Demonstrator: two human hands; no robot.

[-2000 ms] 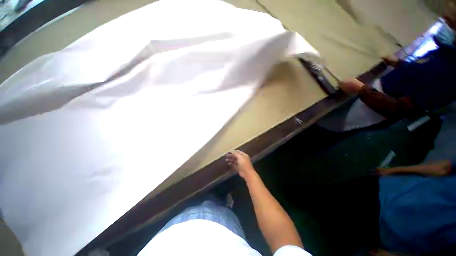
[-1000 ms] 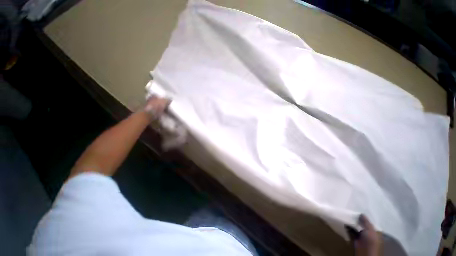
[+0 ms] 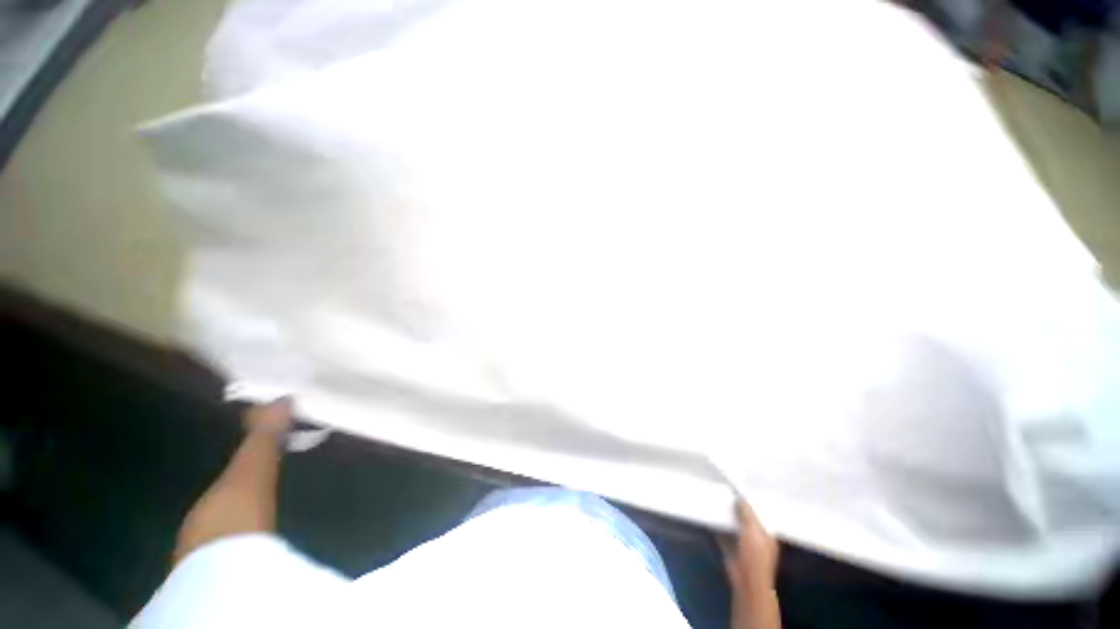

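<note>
A large white sheet (image 3: pixel 590 246), paper or cloth, lies creased and billowed over the beige table and reaches its near edge. My left hand (image 3: pixel 269 420) grips the sheet's near edge at the lower left; a small white loop hangs beside it. My right hand (image 3: pixel 752 547) grips the near edge right of centre, with the fingers partly hidden by the sheet. The sheet's left corner stands raised and folded. The picture is blurred and the sheet is overexposed in the middle.
The beige tabletop (image 3: pixel 92 209) shows at the left and in a strip at the upper right. A dark table edge runs along the near side. The dark floor lies at the lower left. Blurred items are at the top right corner.
The sheet, earlier spread at the left, then bunched between both hands, now spans most of the view. Both hands have taken hold of its near edge; the view has turned.
</note>
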